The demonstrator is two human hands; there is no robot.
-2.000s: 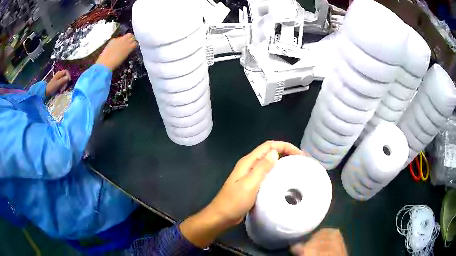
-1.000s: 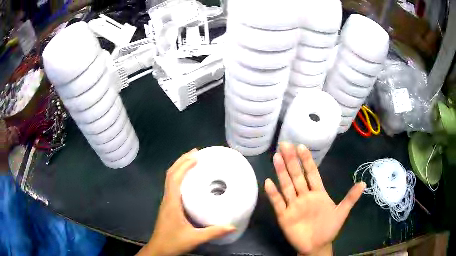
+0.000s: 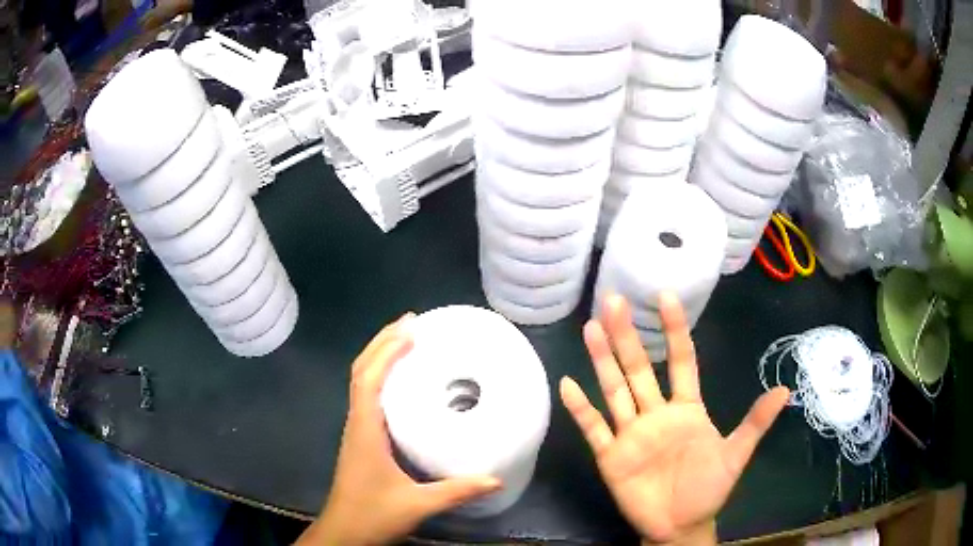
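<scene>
A white round housing (image 3: 466, 411), seemingly the top of a short stack, stands near the table's front edge with its dark central hole facing up. My left hand (image 3: 389, 448) is wrapped around its left side. My right hand (image 3: 667, 453) is to the right of it, palm up, fingers spread, empty and not touching it. A short stack of housings (image 3: 664, 256) stands just behind my right fingertips. A tall stack (image 3: 549, 171) stands behind, and another stack (image 3: 197, 208) leans at the left. A pile of thin pale rings (image 3: 838, 389) lies at the right.
White frames (image 3: 395, 139) are heaped at the back. Further stacks (image 3: 760, 139) stand at the back right. Red and yellow loops (image 3: 787, 247), a clear plastic bag (image 3: 859, 197) and a green object (image 3: 914, 325) are at the right. Dark harnesses (image 3: 101, 251) and blue clothing (image 3: 64, 459) are at the left.
The view has swung right since the earliest frame. My right hand has come from the housing's lower edge to its right side, open with palm showing. My left hand stays around the housing.
</scene>
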